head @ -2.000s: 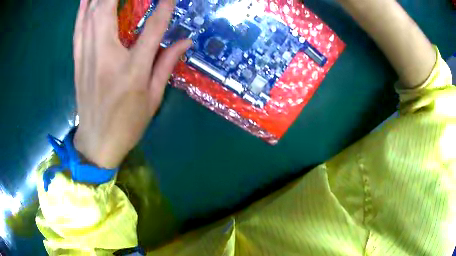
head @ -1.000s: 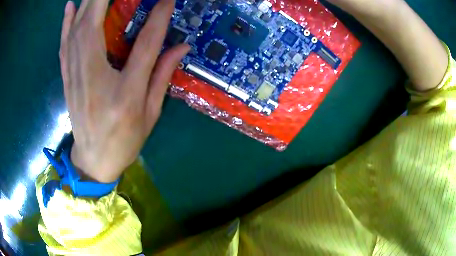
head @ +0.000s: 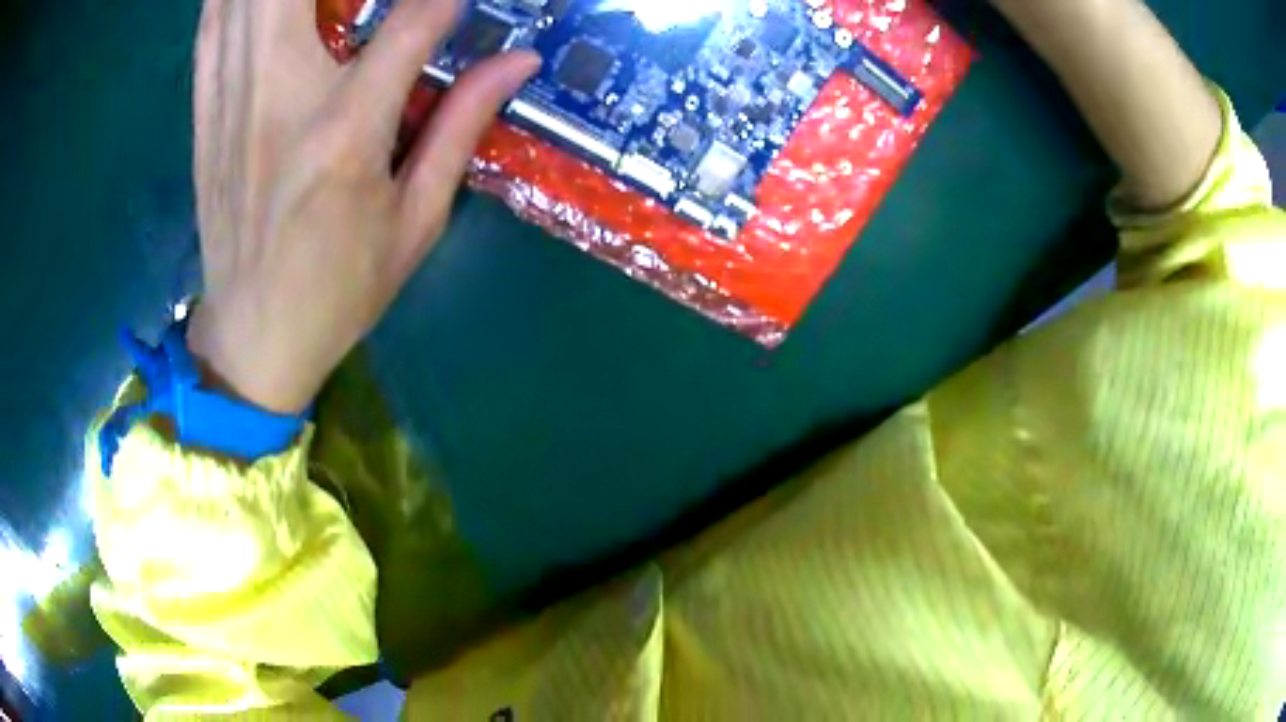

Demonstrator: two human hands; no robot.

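Note:
A blue circuit board point(head: 684, 92) with dark chips and pale connectors along its lower edge lies on a shiny red bubble bag point(head: 818, 233) at the top of the picture. A dark tab shows past its right corner. My bare left hand point(head: 317, 176) lies over the left end of the board and bag, thumb apart and its tip on the board near a dark chip. Some of its fingertips are cut off by the top edge. A blue strap point(head: 226, 419) is around that wrist. Only my right forearm shows, at the upper right; the right hand is beyond the top edge.
The bag lies on a glossy dark-green work surface point(head: 607, 409), with bright glare at the lower left. My yellow striped smock point(head: 818, 578) fills the bottom and right. Its left sleeve lies near the surface's left side.
The view shifts, so board and bag first sit lower, then higher in the picture. My left hand keeps nearly the same place on the board. The right forearm stays at the upper right.

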